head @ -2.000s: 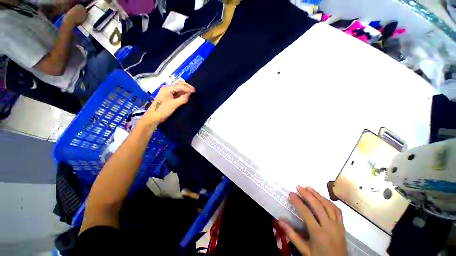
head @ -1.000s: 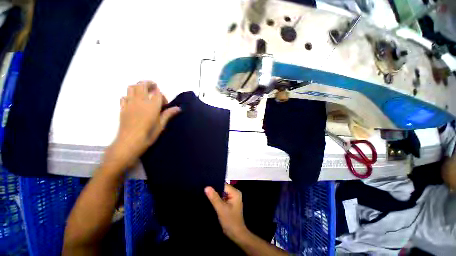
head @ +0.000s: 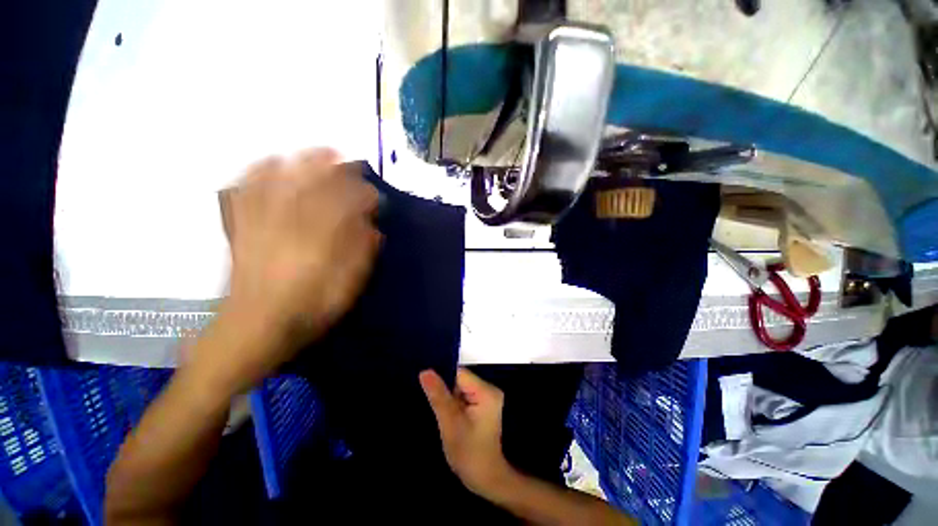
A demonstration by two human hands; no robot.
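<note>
A dark navy fabric panel (head: 411,277) lies on the white table left of the needle area and hangs over the front edge. My left hand (head: 303,247), blurred, is on its upper left part; its fingertips are hard to make out. My right hand (head: 468,421) pinches the panel's right edge just below the table edge, between thumb and fingers. The white and blue sewing machine (head: 720,103) stands right of the panel, with its shiny metal guard (head: 571,123) and brass-coloured knob (head: 624,202). The panel's top right edge is close to the needle area.
More dark cut pieces (head: 658,267) lie under the machine arm. Red-handled scissors (head: 784,308) lie right of them. A long dark piece (head: 31,185) covers the table's far left. Blue perforated crates (head: 643,431) stand below the front edge. White and dark cloth (head: 823,411) is at the lower right.
The view has swung from the left side to the machine and moved closer. Both hands, first empty or apart from this panel, now hold it near the needle area; my left hand has moved slightly over it.
</note>
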